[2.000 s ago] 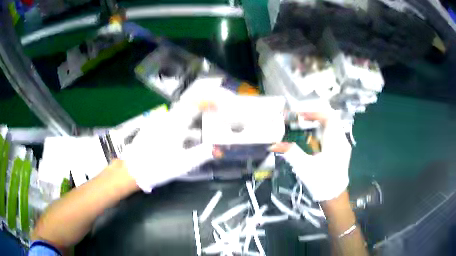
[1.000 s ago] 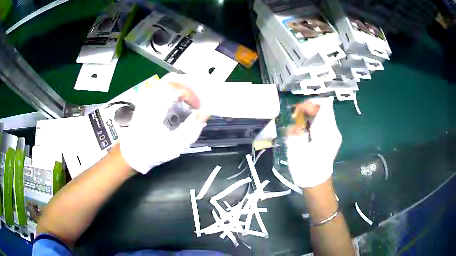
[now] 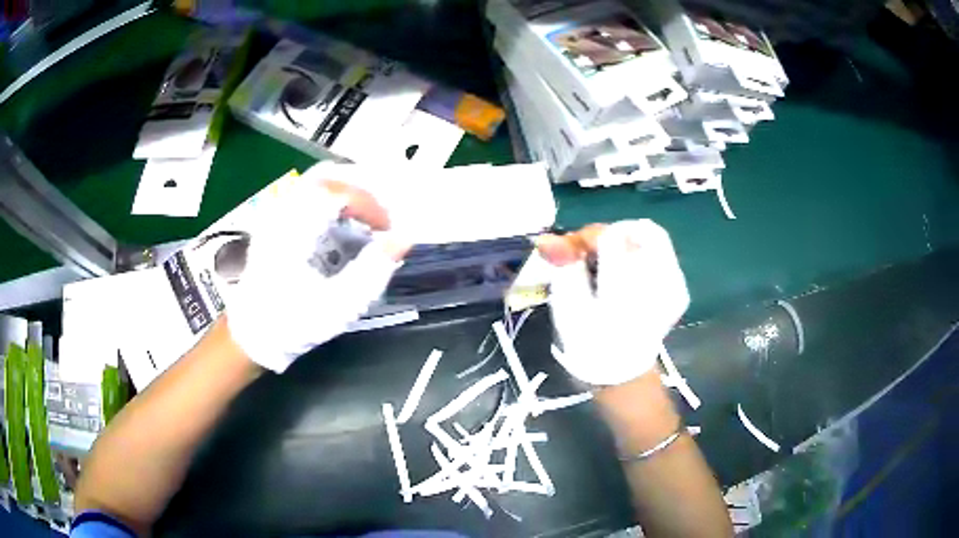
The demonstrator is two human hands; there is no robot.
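Observation:
My left hand (image 3: 310, 268), in a white glove with bare fingertips, grips a retail box at its left part. The box's white flap (image 3: 478, 202) spreads at the top and its dark side (image 3: 452, 271) faces me. My right hand (image 3: 620, 299), also gloved, is at the box's right end, fingers curled and fingertips close to a small pale flap (image 3: 529, 286). Whether it pinches the flap or holds something small is hidden. Several peeled white strips (image 3: 478, 447) lie in a loose pile on the dark bench top below the box.
Closed retail boxes (image 3: 599, 63) are stacked at the upper right. More cartons (image 3: 305, 100) lie on the green belt at upper left, beside an orange-ended bar (image 3: 478, 116). Another carton (image 3: 195, 278) lies left of my left hand. Green-edged boxes (image 3: 37, 410) stand at lower left.
My right hand has moved in from the right to the box's right end. My left hand still grips the box. The surroundings have shifted slightly left and up in the view.

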